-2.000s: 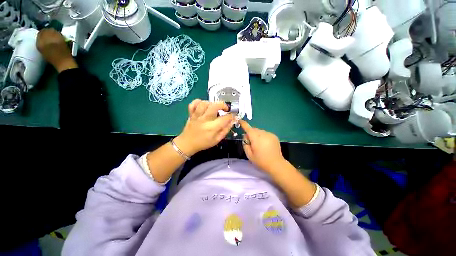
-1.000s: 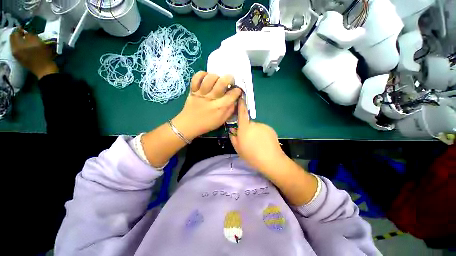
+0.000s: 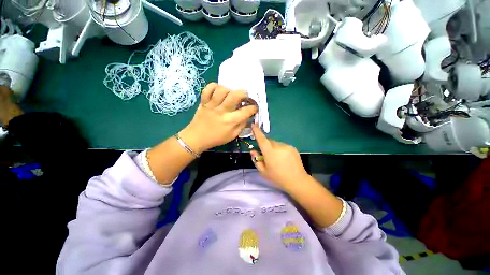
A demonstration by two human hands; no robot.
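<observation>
A white camera housing (image 3: 242, 67) lies on the green bench in front of me, its open end towards me and its bracket arm to the back right. My left hand (image 3: 219, 118) covers the open end, thumb and fingers bent at the opening; what is between its fingertips is hidden. My right hand (image 3: 279, 160) is just right of it, the index fingertip at the lower edge of the opening, the other fingers curled, with a ring on one. Thin dark wire leads (image 3: 240, 144) with a small light end hang from the opening over the bench edge.
A tangled heap of white cord (image 3: 174, 72) lies left of the housing. Stacked white cups (image 3: 216, 11) stand at the back. White camera bodies (image 3: 354, 80) with wires pile up at right. At left are bodies with antennas (image 3: 121, 24) and another person's dark sleeve (image 3: 45, 137).
My right hand has drawn back slightly from the opening and the wire leads show more. My left hand stays at the opening. The other person's hand at left has moved down.
</observation>
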